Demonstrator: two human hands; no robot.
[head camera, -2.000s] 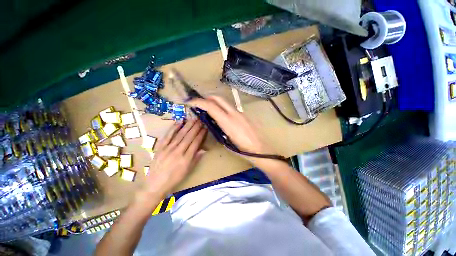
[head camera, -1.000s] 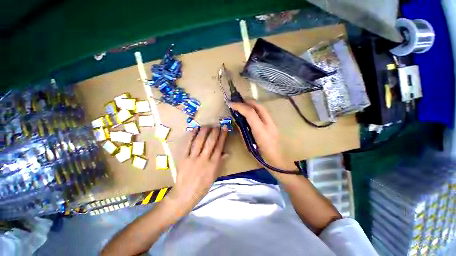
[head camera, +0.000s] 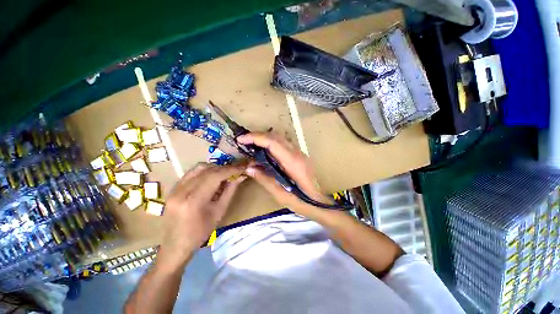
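My right hand holds the soldering iron like a pen, its metal tip pointing up-left over the board. My left hand is beside it, fingertips pinched on a small yellow-edged piece, which looks like a battery cell and is mostly hidden. The fingertips of both hands meet there. Small blue circuit boards lie in a cluster above the hands. One blue board lies just above my left fingertips. Loose battery cells with yellow edges lie left of my left hand.
Shiny blister trays are stacked at far left. A black fume fan and an open box of silvery bits stand at the back right. Beyond are a black unit with a metal bracket and a silver spool. A tray stack stands lower right.
My left hand has lifted from flat on the board and now pinches a yellow-edged piece. My right hand has come in against it with the iron. The camera view has shifted.
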